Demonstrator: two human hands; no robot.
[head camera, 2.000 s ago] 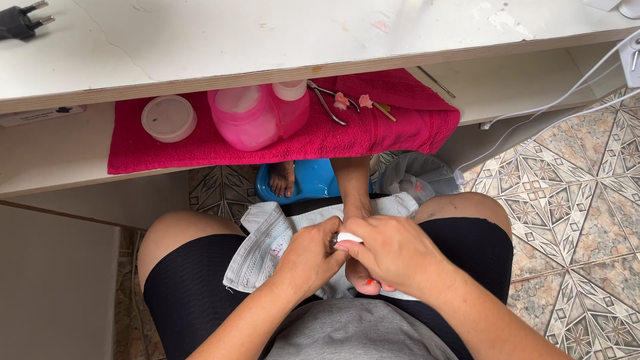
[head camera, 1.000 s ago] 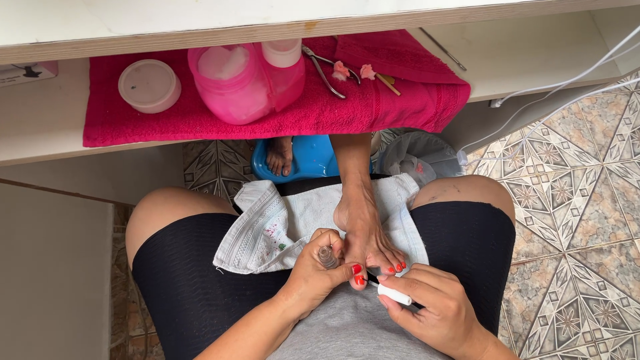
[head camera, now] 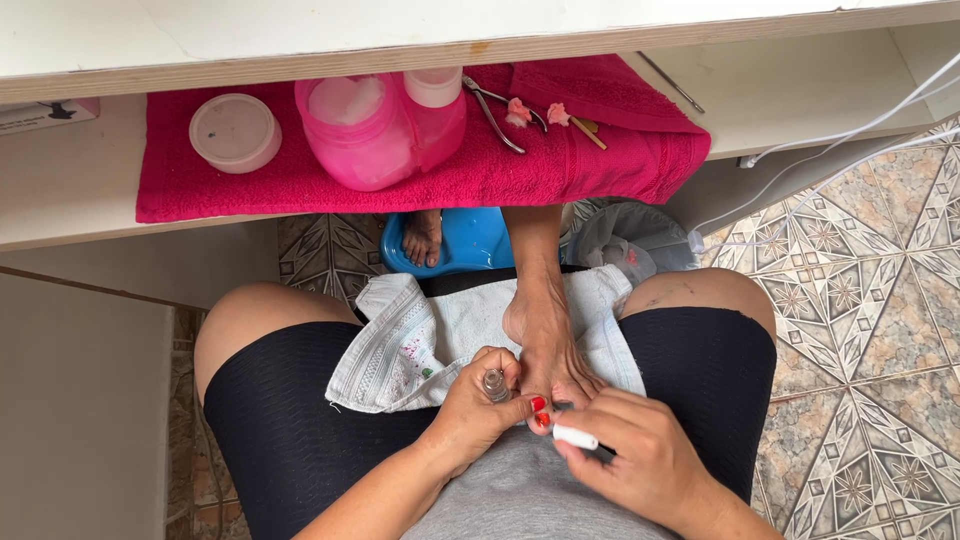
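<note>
Another person's foot (head camera: 551, 352) rests on a white towel (head camera: 465, 315) across my lap, toes toward me. My left hand (head camera: 480, 409) holds a small clear glass nail polish bottle (head camera: 495, 384) upright in its curled fingers, with the thumb at the big toe. Red polish shows on the toenail (head camera: 542, 419) and on my left thumbnail. My right hand (head camera: 637, 450) grips the white cap of a nail polish brush (head camera: 575, 437) close to that toe; the brush tip is hard to make out. My right fingers hide the smaller toes.
On the shelf, a pink towel (head camera: 247, 191) bears a round white jar (head camera: 235, 133), a pink container (head camera: 360, 142), metal cuticle nippers (head camera: 491, 112) and a wooden stick (head camera: 589, 133). Below are a blue basin (head camera: 472, 240) with the other foot and a lined bin (head camera: 637, 232). White cables (head camera: 832, 139) hang right.
Two seconds ago my hands were together over the foot; one second ago they were apart, bottle in the left and brush in the right. The brush cap has since moved slightly nearer the big toe.
</note>
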